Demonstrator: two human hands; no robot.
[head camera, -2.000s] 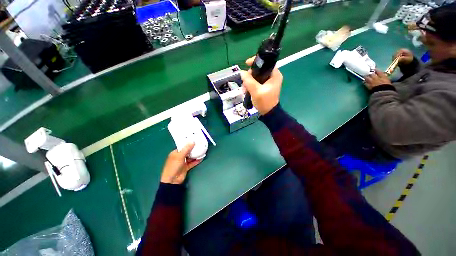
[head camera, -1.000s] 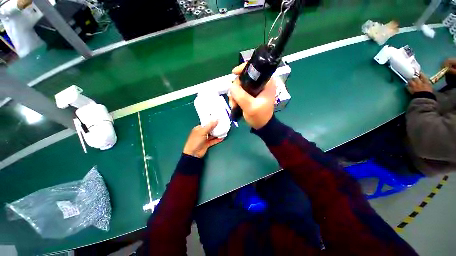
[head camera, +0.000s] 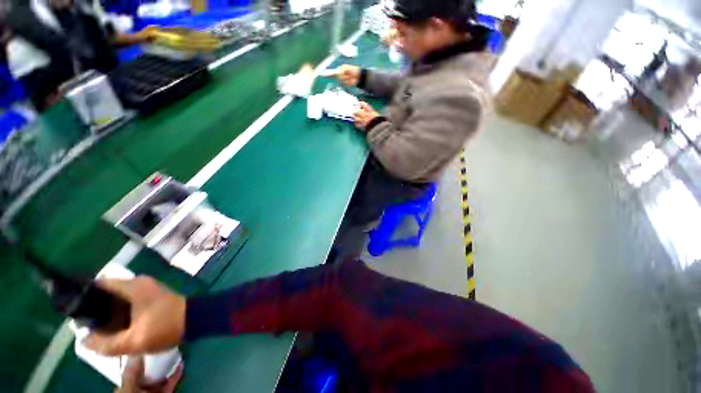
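Observation:
My right hand (head camera: 146, 315) is shut around the black electric screwdriver (head camera: 96, 304) at the lower left, over a white security camera (head camera: 107, 359). The picture is blurred, and the driver's tip is hidden. My left hand (head camera: 146, 378) is mostly cut off by the bottom edge; its fingers hold the lower end of the camera. The grey-white two-section metal box (head camera: 173, 222) stands beyond my right hand, with small parts in its near section.
A person in a brown jacket (head camera: 430, 107) sits on a blue stool (head camera: 403, 222) farther along the green bench (head camera: 269, 173), handling another white camera (head camera: 336, 104). A plastic bag (head camera: 296, 81) lies by the white edging. Cardboard boxes (head camera: 546, 100) stand at the back right.
The view has swung right, so the camera, driver and my hands now sit at the lower left. The bag and the white unit at left have left the picture. The driver remains in my right hand.

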